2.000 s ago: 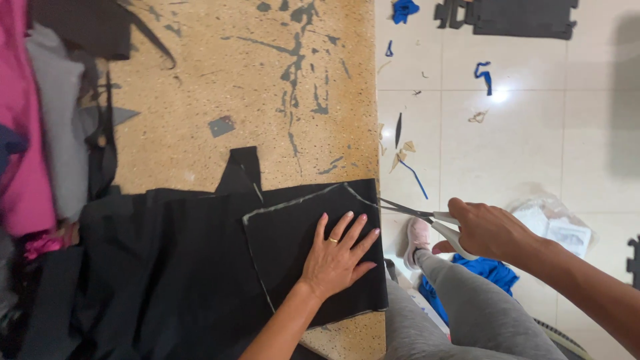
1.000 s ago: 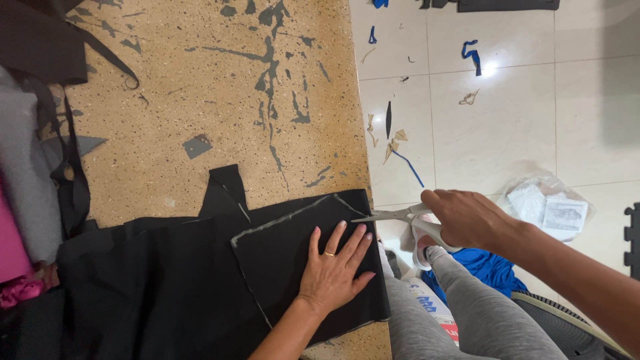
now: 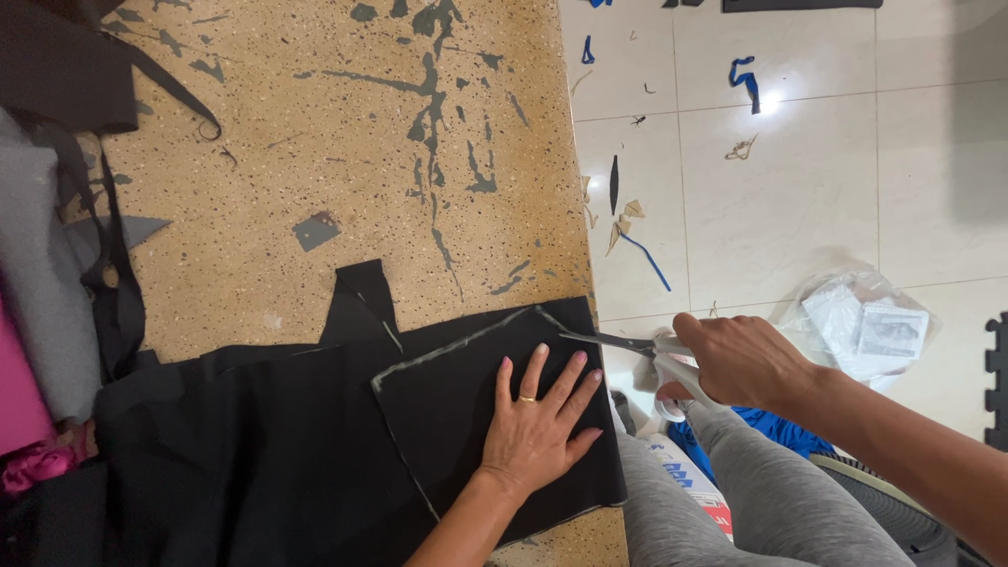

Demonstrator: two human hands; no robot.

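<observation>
Black fabric (image 3: 299, 441) lies over the speckled table, with pale chalk lines (image 3: 465, 340) drawn on it. My left hand (image 3: 543, 421) rests flat on the fabric inside the marked outline, fingers spread, a ring on one finger. At the table's right edge my right hand (image 3: 736, 358) grips white-handled scissors (image 3: 669, 358). Their blades point left over the fabric's right edge, just above my left fingertips, with the tips near the chalk line. Whether a layer lies between the blades is hard to tell. A narrow black fabric piece (image 3: 362, 295) sticks out above the cloth.
Grey (image 3: 35, 276) and pink cloth (image 3: 20, 370) are heaped at the left, beside a black strap (image 3: 114, 276). The table's right edge (image 3: 579, 157) runs beside the tiled floor, which holds scraps, a clear plastic bag (image 3: 858, 323) and blue fabric (image 3: 787, 429).
The scissors have moved left relative to the fabric since the earliest frame, their blades now reaching further over it. My left hand stays flat on the cloth. The view has shifted slightly.
</observation>
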